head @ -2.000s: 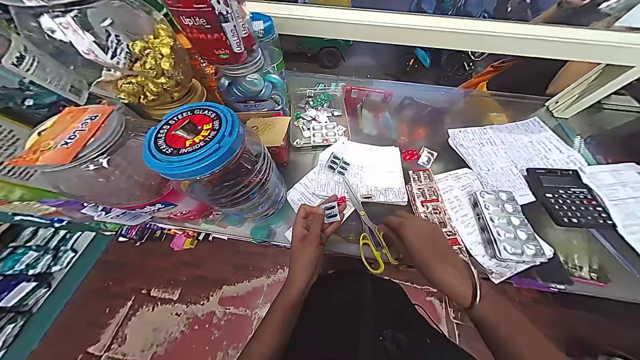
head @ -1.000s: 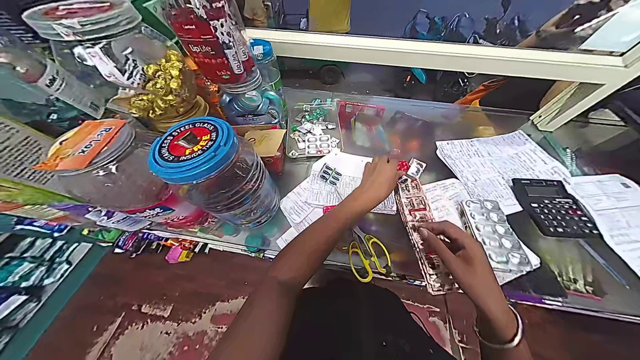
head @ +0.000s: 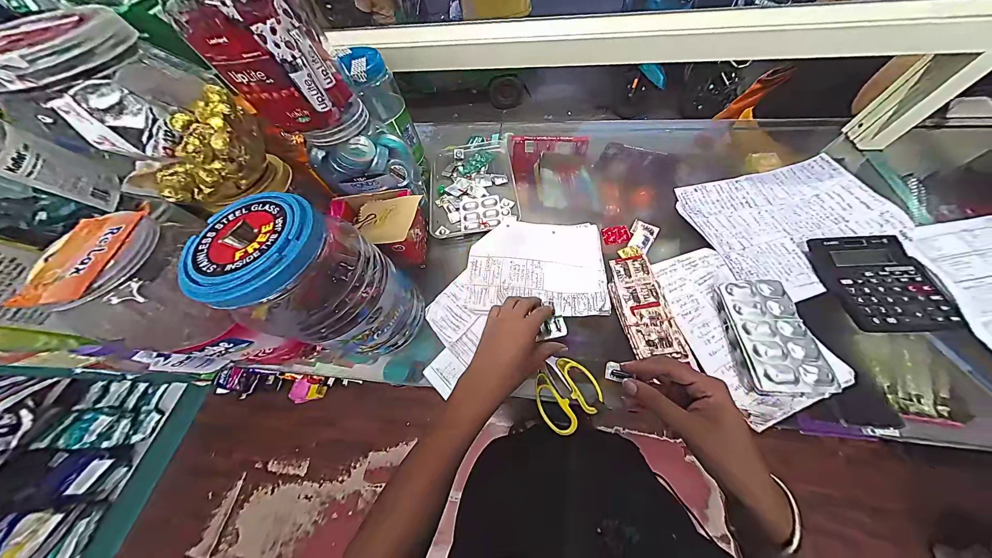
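Note:
My left hand (head: 515,337) rests over the papers, its fingers on a small piece of blister pack (head: 552,328). My right hand (head: 682,391) pinches a small cut blister piece (head: 618,372) between thumb and fingertips. Between the hands lie scissors with yellow handles (head: 568,395), their blades hidden by the left hand. Beyond are handwritten papers (head: 535,260). Right of them lie red-and-white printed strips (head: 647,306), with a small red packet (head: 616,235) at their far end. A stack of silver blister packs (head: 775,337) rests on more papers.
Plastic jars, one with a blue lid (head: 252,248), crowd the left of the glass counter (head: 635,186). A clear tray (head: 473,221) of tablet packs and a red box (head: 403,240) stand behind the papers. To the right are a black calculator (head: 883,283) and written sheets (head: 790,221).
My left hand has drawn back from the red packet to the near edge of the papers. My right hand has moved off the printed strips and now holds a small blister piece.

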